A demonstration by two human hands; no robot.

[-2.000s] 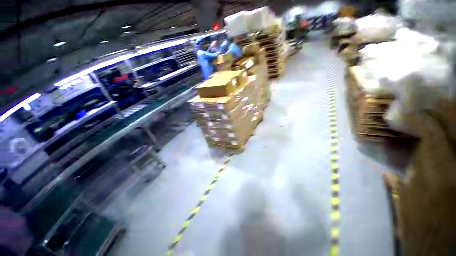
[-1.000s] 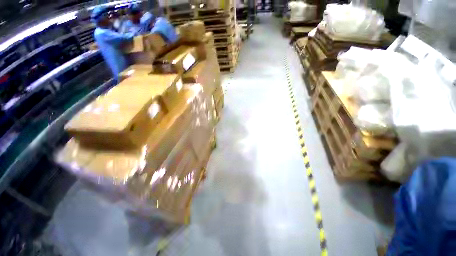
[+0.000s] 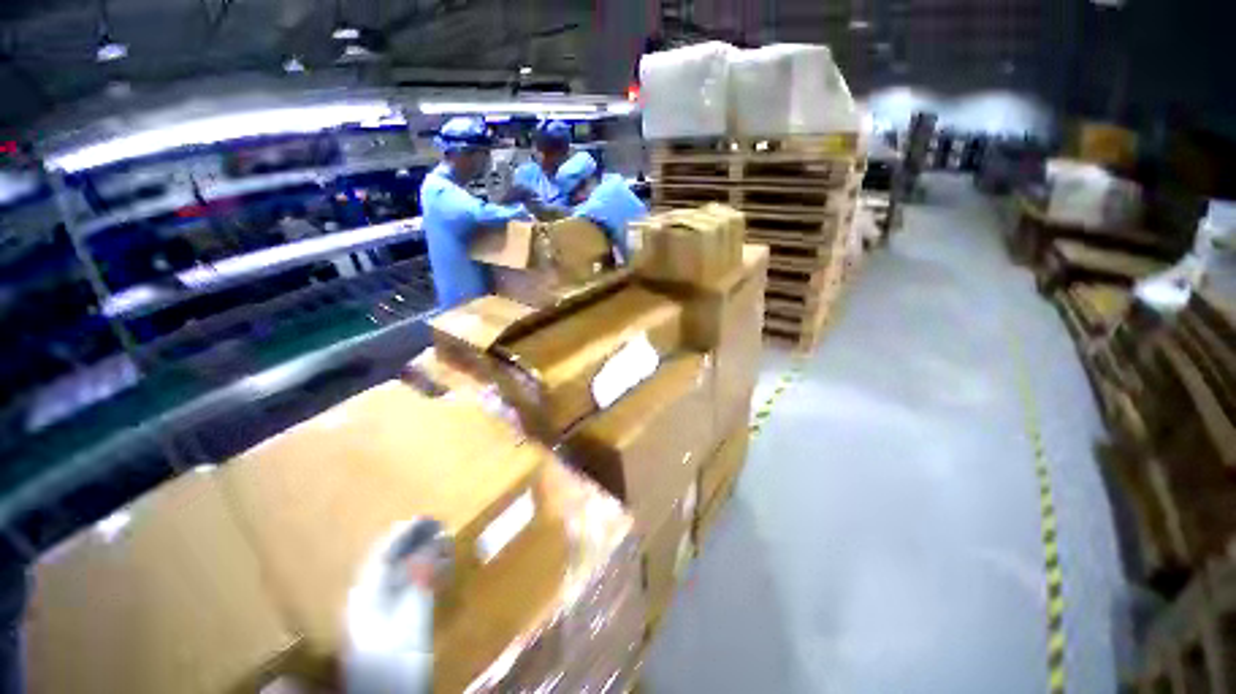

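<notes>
My left hand [image 3: 390, 603], in a white glove and blurred, is at the lower left, over the near cartons. Whether it touches them or holds anything is unclear. My right hand is out of the picture. A flat brown carton [image 3: 386, 454] with a white label lies on top of the near stack. Shiny clear wrap [image 3: 596, 542] covers the stack's side. Behind it, an open brown carton [image 3: 583, 355] with a white label stands on the stack, a flap raised.
Three people in blue coats and caps [image 3: 461, 224] stand behind the cartons. A conveyor line [image 3: 271, 366] runs along the left. Tall wooden pallets [image 3: 800, 258] bear white bundles. More pallets [image 3: 1152, 393] line the right, beside a yellow-black floor line [image 3: 1046, 529].
The view has moved forward along the aisle, closer to the carton stack and the people. A white-gloved hand has come into view over the cartons. The blue-clad shape at the lower right is gone.
</notes>
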